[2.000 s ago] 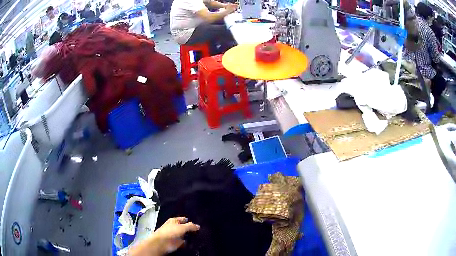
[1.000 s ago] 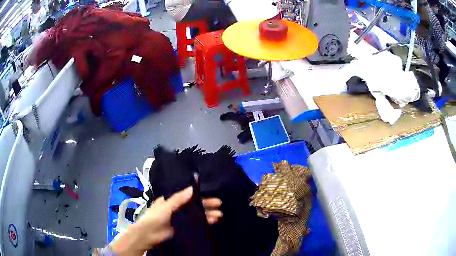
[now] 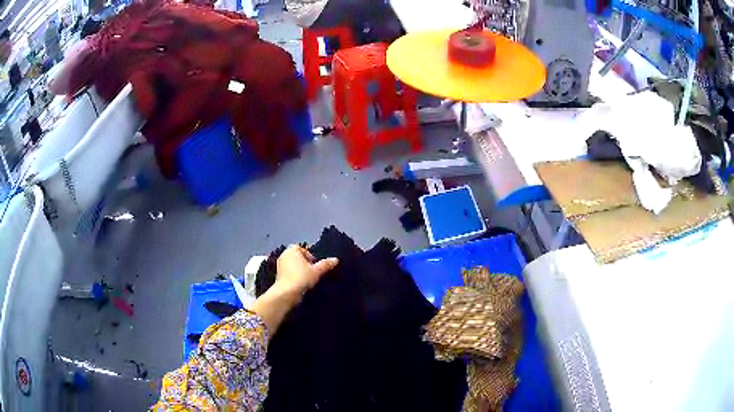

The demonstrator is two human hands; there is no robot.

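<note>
A dark stack of cut black pieces (image 3: 362, 338) with jagged far edges lies in a blue crate (image 3: 418, 265) low in front of me. My left hand (image 3: 296, 273), in a flower-patterned sleeve, reaches in from the lower left. Its thumb and fingers are closed on the far left edge of a black piece on the stack; the fingertips are partly hidden. A crumpled bundle of tan ribbed pieces (image 3: 475, 322) lies right of the stack. White pieces (image 3: 252, 278) show at its left. My right hand is not in view.
A white table (image 3: 644, 330) with brown cardboard (image 3: 595, 201) and white cloth (image 3: 660, 137) stands right. An orange disc (image 3: 467, 76) juts out near a grey machine head (image 3: 559, 48). Red stools (image 3: 374, 105), a dark red fabric pile (image 3: 209, 72) and a blue-topped pedal (image 3: 452, 215) lie beyond.
My left hand first rested on the stack, then lifted a black piece, and is now farther forward at the stack's far left edge. More patterned sleeve shows. The view has shifted slightly.
</note>
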